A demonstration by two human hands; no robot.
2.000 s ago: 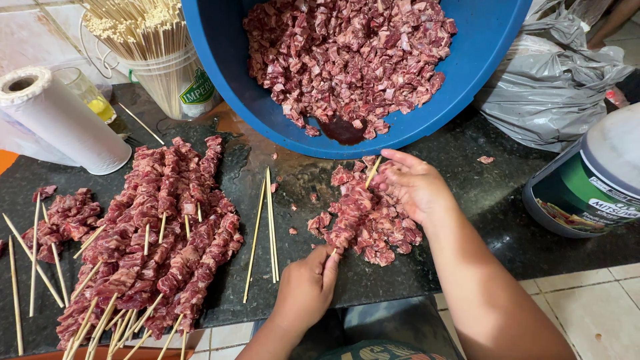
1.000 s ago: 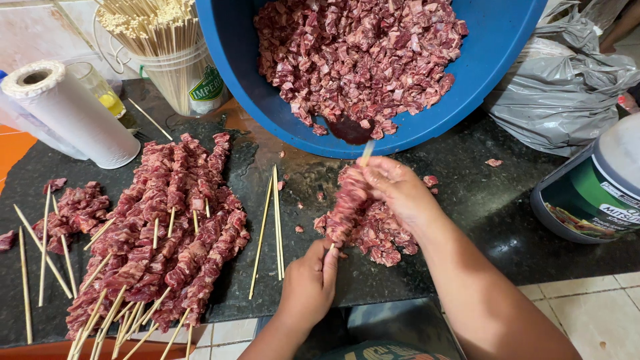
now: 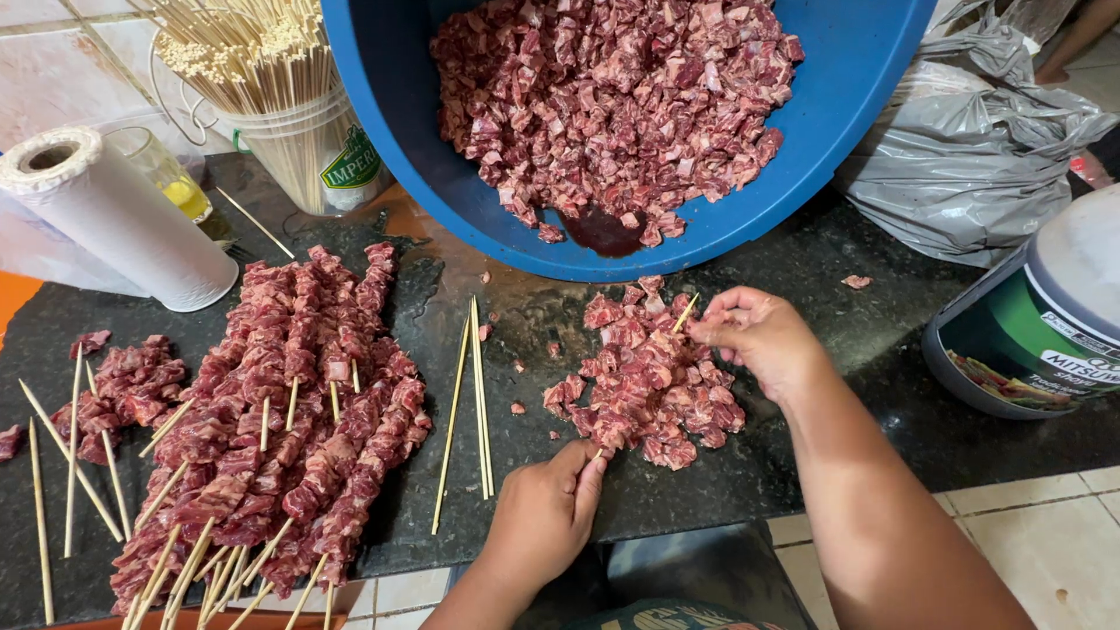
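My left hand (image 3: 547, 507) grips the lower end of a wooden skewer (image 3: 686, 312) threaded with raw meat, at the counter's front edge. Beside the skewer's bare upper tip is my right hand (image 3: 757, 337), its fingers curled; whether they hold a piece of meat cannot be told. Loose meat cubes (image 3: 691, 411) lie under and around this skewer on the dark stone counter. To the left, a large pile of loaded meat skewers (image 3: 297, 420) rests with stick ends pointing toward me. Several bare skewers (image 3: 479, 398) lie between that pile and my left hand.
A tilted blue tub (image 3: 516, 258) of cut meat stands behind my hands. At the back left are a plastic bucket (image 3: 297, 157) of skewers, a glass (image 3: 179, 188) and a white roll (image 3: 131, 219). A grey plastic bag (image 3: 954, 166) and a large sauce jug (image 3: 1015, 324) are on the right.
My right hand, which was at the skewer's upper end a second ago, now sits slightly to its right with the tip exposed. The skewer has come down over the loose meat.
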